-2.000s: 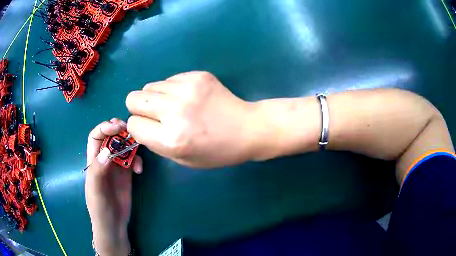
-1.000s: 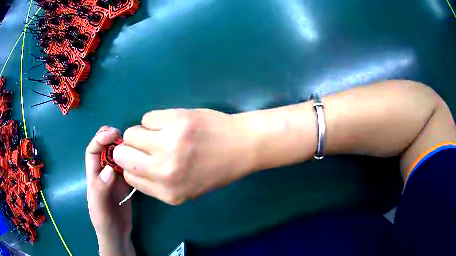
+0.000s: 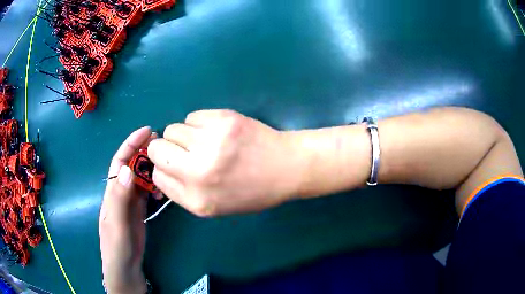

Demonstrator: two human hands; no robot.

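Note:
My left hand (image 3: 124, 195) comes up from the lower left and holds an orange-red square housing (image 3: 141, 167) with a dark centre between thumb and fingers. A short dark wire (image 3: 110, 178) sticks out to the left past the thumb. My right hand (image 3: 213, 161) is closed, with its fingertips at the right side of the housing and partly covering it. A thin silvery shaft (image 3: 157, 211) sticks out below the right hand's fingers, perhaps the screwdriver; the rest of it is hidden in the hand.
Wired orange-red housings (image 3: 95, 66) stand in rows at the upper left of the dark-green mat (image 3: 259, 63). A looser heap of housings (image 3: 20, 195) lies at the far left, beyond a yellow line. A white card (image 3: 197, 285) is at the near edge.
The silvery shaft lay across the housing two seconds ago; now it points down-left below my right hand. Since one second ago both hands have shifted slightly up and right in view.

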